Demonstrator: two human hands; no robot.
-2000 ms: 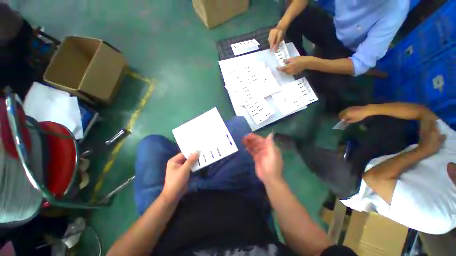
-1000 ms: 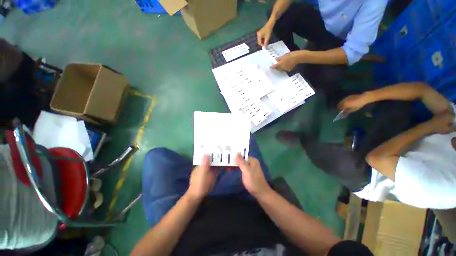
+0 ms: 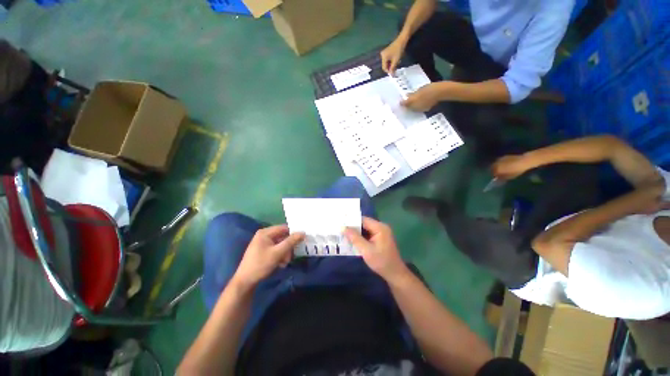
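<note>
A white printed sheet [image 3: 322,217] is held level over my lap, with a row of short black marks along its edge nearest me. It looks shorter front to back than wide, seemingly folded. My left hand [image 3: 272,248] grips its left side with the thumb on top. My right hand [image 3: 373,245] grips its right side the same way. The stack of unfolded sheets [image 3: 358,121] lies ahead on a pale backing board [image 3: 382,183]. Small folded leaflets [image 3: 350,77] lie on the dark grid-topped surface [image 3: 323,83] at its far corner.
A person in a light blue shirt [image 3: 514,37] handles a sheet at the stack. A person in white [image 3: 617,257] sits at the right, holding a small piece. An open carton [image 3: 158,128] and a red chair [image 3: 99,257] stand left. Another carton [image 3: 316,26] stands ahead.
My right hand was off the sheet at first and now grips its right side. The sheet has turned square to me and now shows much shorter front to back.
</note>
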